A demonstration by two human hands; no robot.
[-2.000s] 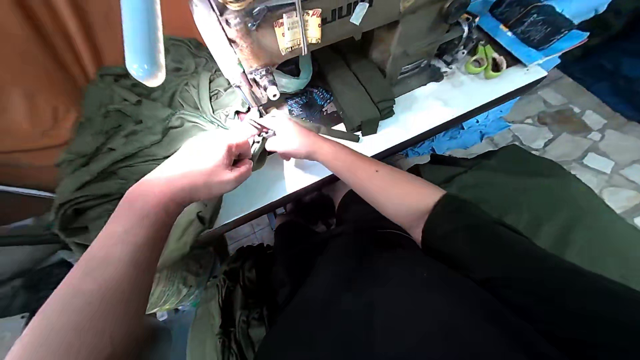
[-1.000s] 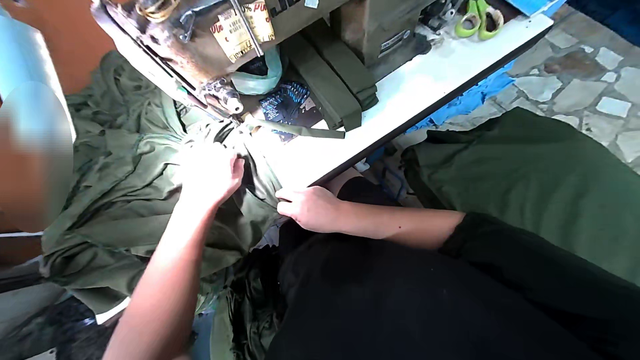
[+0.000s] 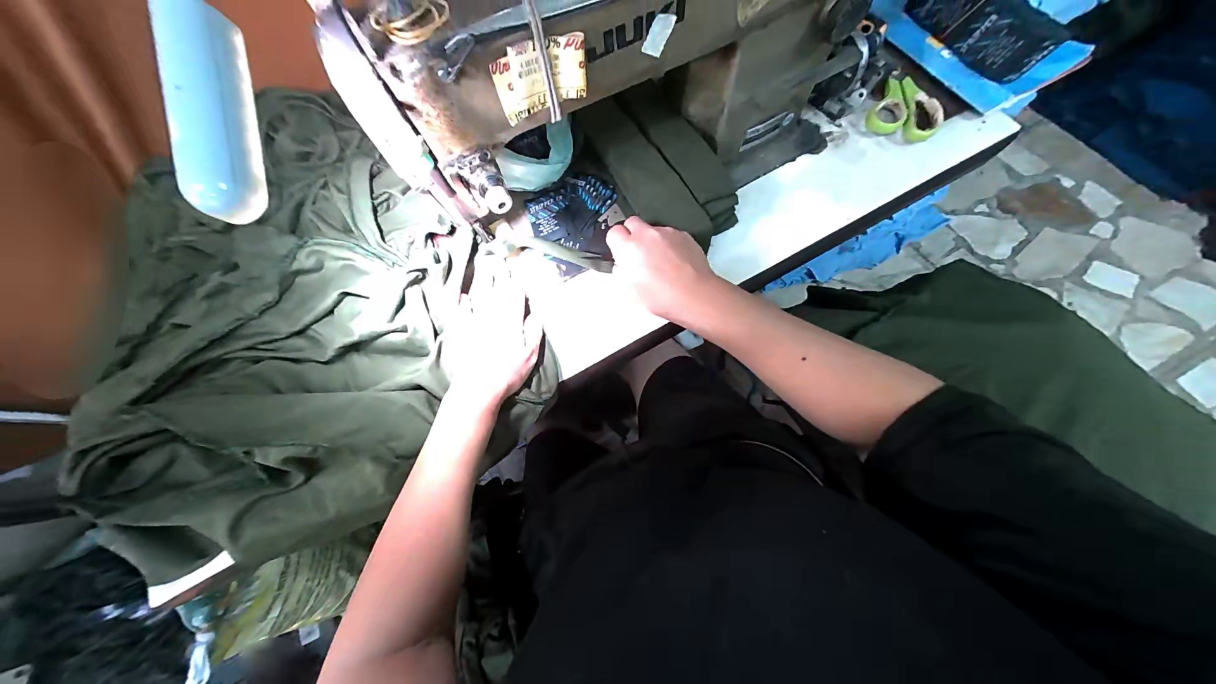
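Observation:
A Juki sewing machine (image 3: 617, 57) stands on the white table (image 3: 836, 185), its needle area brightly lit. A large heap of olive green cloth (image 3: 285, 351) covers the left side and reaches under the presser foot. My left hand (image 3: 489, 332) lies on this cloth just in front of the needle; glare hides its fingertips. To the right of the needle, my right hand (image 3: 655, 261) has its fingers closed on the end of a narrow green fabric strip (image 3: 560, 253), which runs toward the presser foot. Folded green cloth pieces (image 3: 655, 161) lie behind that hand.
Green-handled scissors (image 3: 902, 109) rest at the table's right end beside a blue packet (image 3: 997, 57). A dark printed card (image 3: 570, 218) lies under the machine arm. A pale blue lamp or tube (image 3: 209, 114) hangs at upper left. Green cloth (image 3: 1026, 370) drapes at the right.
My right hand has moved from the cloth at the table's front edge up to the strip right of the needle. Two seconds ago, both hands were together near the needle around a small metal tool.

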